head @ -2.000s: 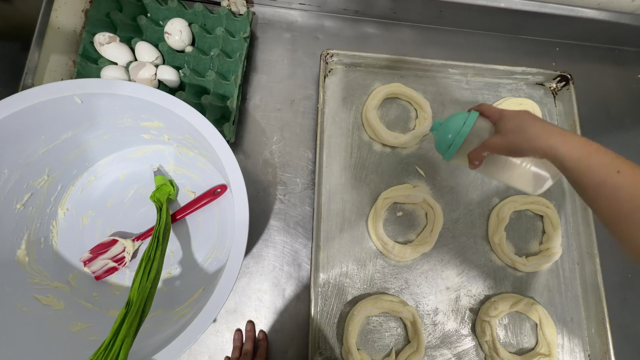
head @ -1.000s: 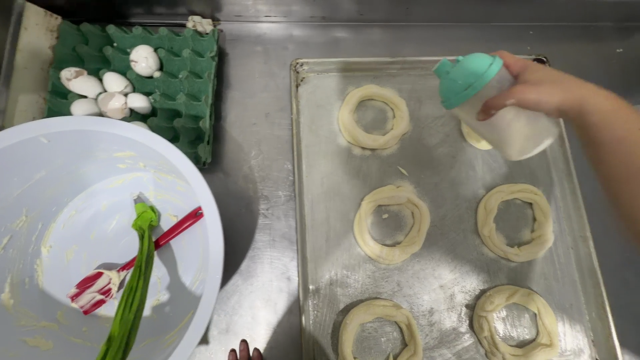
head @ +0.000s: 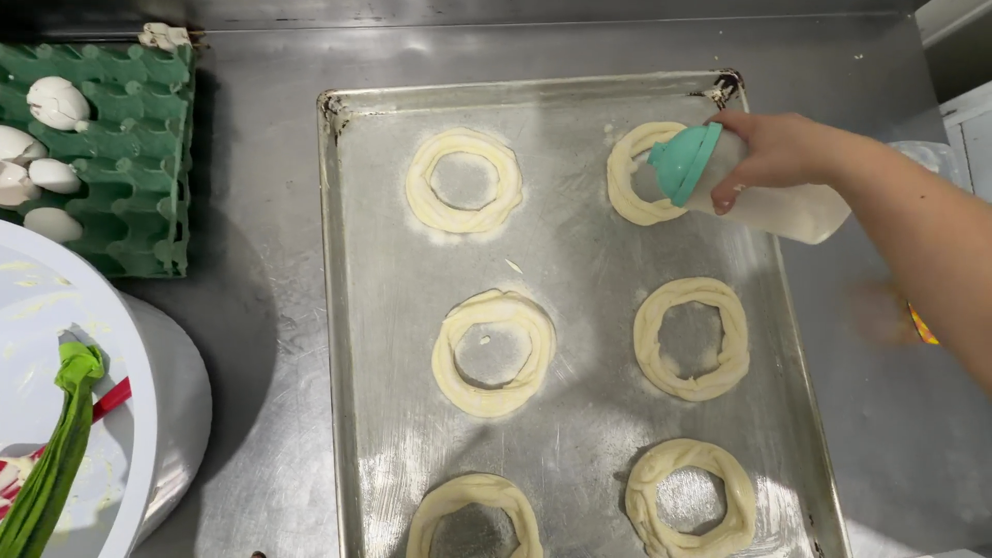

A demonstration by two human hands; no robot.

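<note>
My right hand (head: 775, 155) is closed around a translucent plastic bottle (head: 790, 213) with a teal lid (head: 686, 164). The bottle is tilted on its side, its lid over the upper right dough ring (head: 626, 174). White powder lies around the upper left dough ring (head: 422, 182). Below are the middle left ring (head: 449, 356), the middle right ring (head: 651, 341), the lower right ring (head: 643, 496) and a partly cut-off lower left ring (head: 426, 519), all on a metal baking tray (head: 329, 310). Only a fingertip of my left hand (head: 259, 555) shows at the bottom edge.
A white bowl (head: 143, 372) at the lower left holds a green cloth (head: 58, 457) and a red-handled utensil (head: 114, 399). Behind it, a green egg tray (head: 147, 170) carries eggshells (head: 58, 103). Right of the baking tray are a blurred shape (head: 880, 310) and a clear plastic container (head: 934, 159).
The bottle has tipped further over, and its lid is now above the upper right ring. More powder shows around the upper left ring. The view has shifted right.
</note>
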